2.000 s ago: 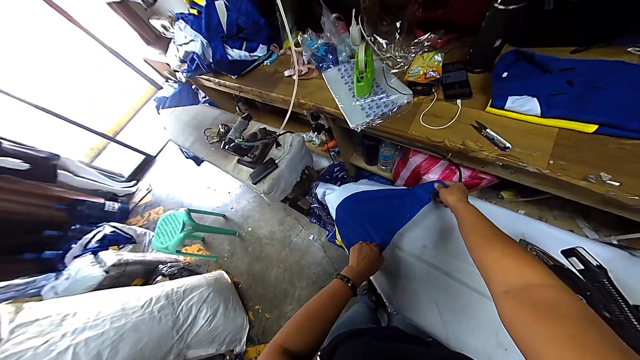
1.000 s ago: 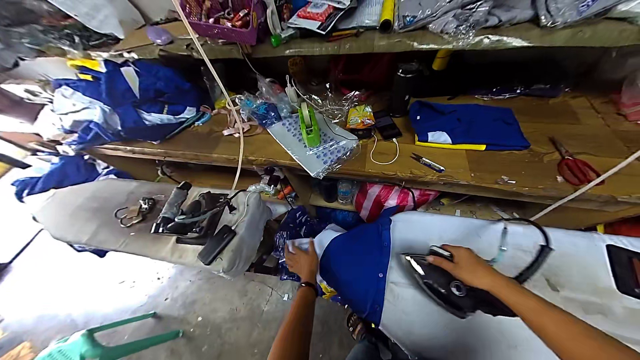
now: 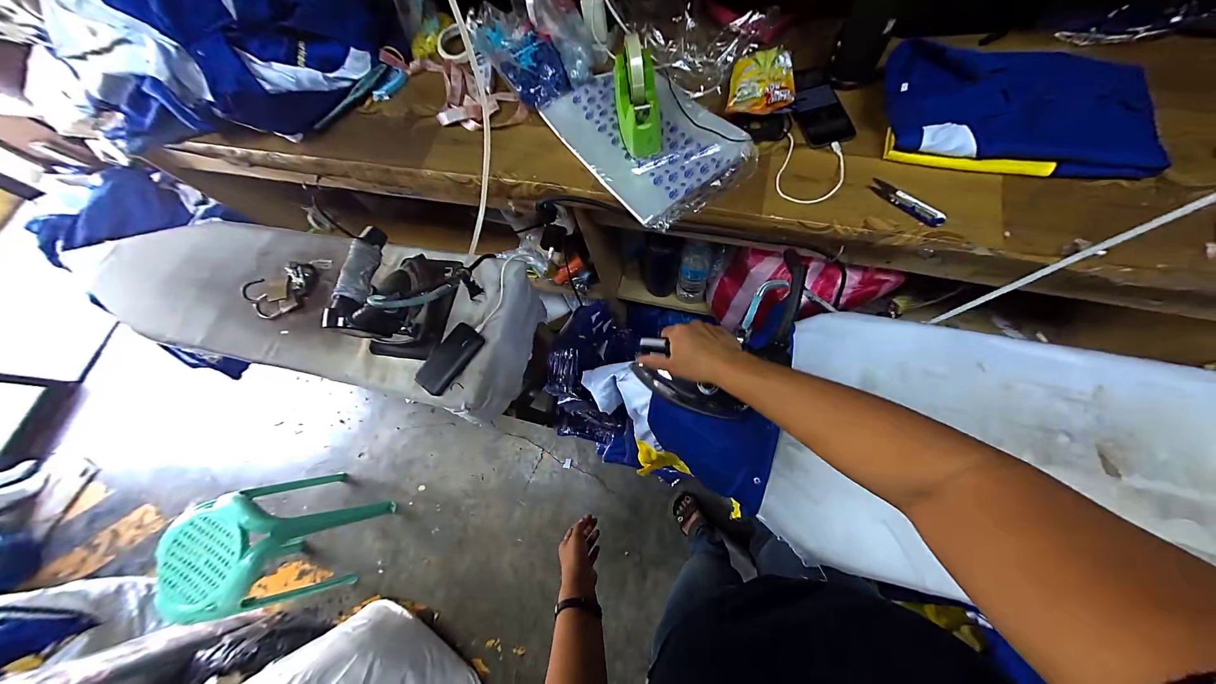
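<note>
My right hand (image 3: 701, 351) grips the handle of a dark clothes iron (image 3: 698, 391), which lies on a blue garment (image 3: 712, 451) at the left end of the near ironing board (image 3: 978, 408). White and yellow parts of the garment hang past that end. My left hand (image 3: 579, 551) is held low over the concrete floor, away from the cloth, fingers apart and holding nothing. The iron's soleplate is hidden from view.
Another iron (image 3: 408, 304) and a black phone-like device (image 3: 450, 359) rest on the left ironing board (image 3: 209, 275). A wooden workbench (image 3: 807, 214) bears a green tape dispenser (image 3: 638, 104) and a folded blue garment (image 3: 1026, 114). A green plastic stool (image 3: 204, 556) lies tipped over.
Two seconds ago both hands held the blue garment. My right hand then took hold of the iron and has moved it left over the garment. My left hand has let go and moved down.
</note>
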